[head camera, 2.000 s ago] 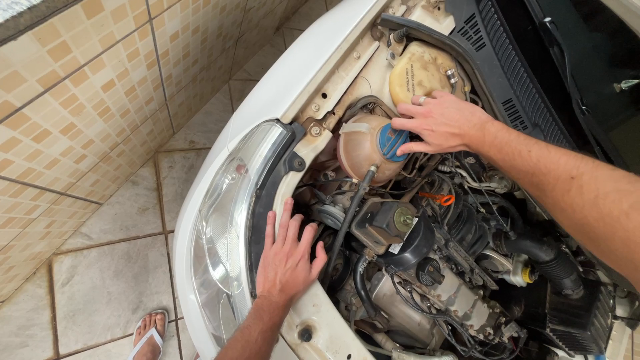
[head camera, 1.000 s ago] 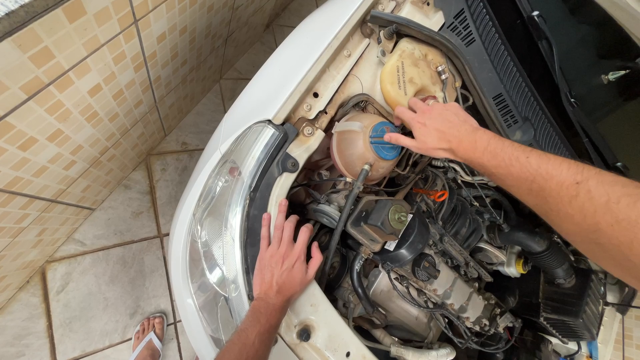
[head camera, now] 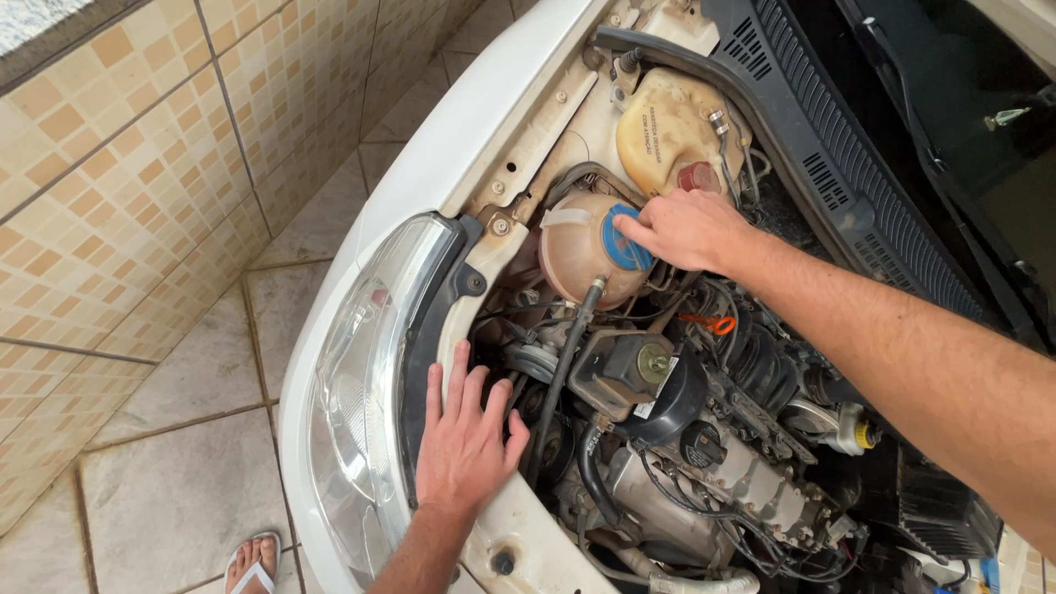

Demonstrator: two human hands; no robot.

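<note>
My right hand (head camera: 691, 228) reaches over the engine bay, its thumb on the blue cap (head camera: 624, 239) of the round coolant expansion tank (head camera: 569, 247); its other fingers are curled by the tank's far side, partly hidden. Just beyond them is the red cap (head camera: 698, 176) on a yellowed plastic reservoir (head camera: 660, 124). My left hand (head camera: 468, 433) lies with fingers spread on the front body panel beside the headlight (head camera: 363, 396), holding nothing. A black hose (head camera: 568, 371) runs from the tank down past the left fingers.
An orange dipstick handle (head camera: 723, 325), the black oil filler cap (head camera: 702, 444) and engine wiring (head camera: 709, 507) lie below my right forearm. The windscreen cowl (head camera: 858, 181) borders the bay. At left are a tiled wall (head camera: 124, 190) and a foot in a flip-flop (head camera: 253, 563).
My right hand has shifted slightly on the tank's cap; its fingers, spread over the cap two seconds ago, are now curled at its side. The left hand rests at the same place.
</note>
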